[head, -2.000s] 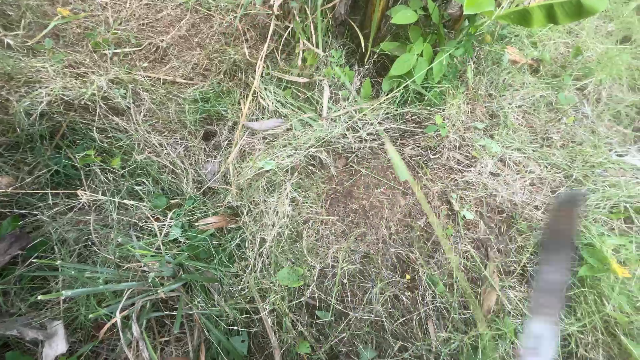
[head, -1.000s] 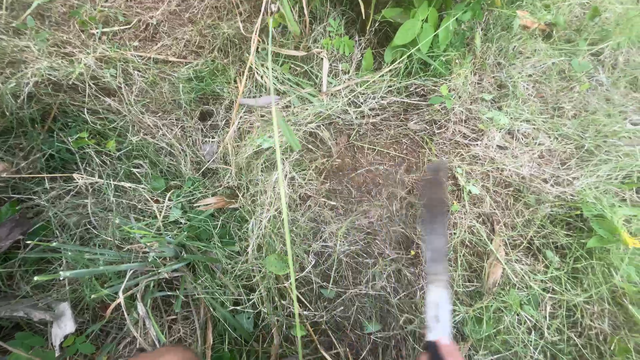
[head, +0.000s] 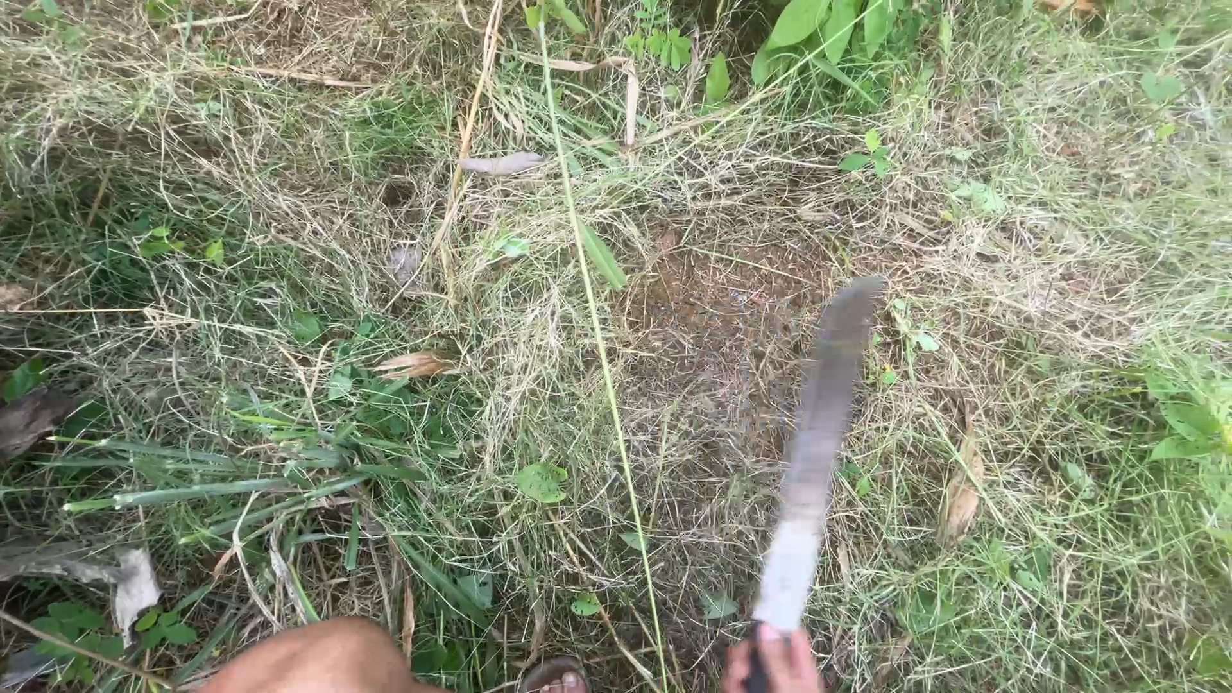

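At the lower right of the head view, my right hand (head: 778, 662) grips the dark handle of a machete (head: 813, 452). Its long blade points up and slightly right, over a patch of bare brown soil (head: 731, 298) strewn with dry grass; blur hides whether the tip touches the ground. A long thin grass stem (head: 602, 356) slants down the middle of the view, left of the blade. My left hand is out of view.
Cut green stalks (head: 231, 489) lie at the lower left near a weathered piece of wood (head: 135, 589). A bent knee (head: 313, 659) and a foot in a sandal (head: 556, 674) show at the bottom edge. Leafy plants (head: 804, 29) grow at the top.
The machete, at the far right two seconds ago, has moved left over the brown soil. My right hand and a knee have come into view at the bottom.
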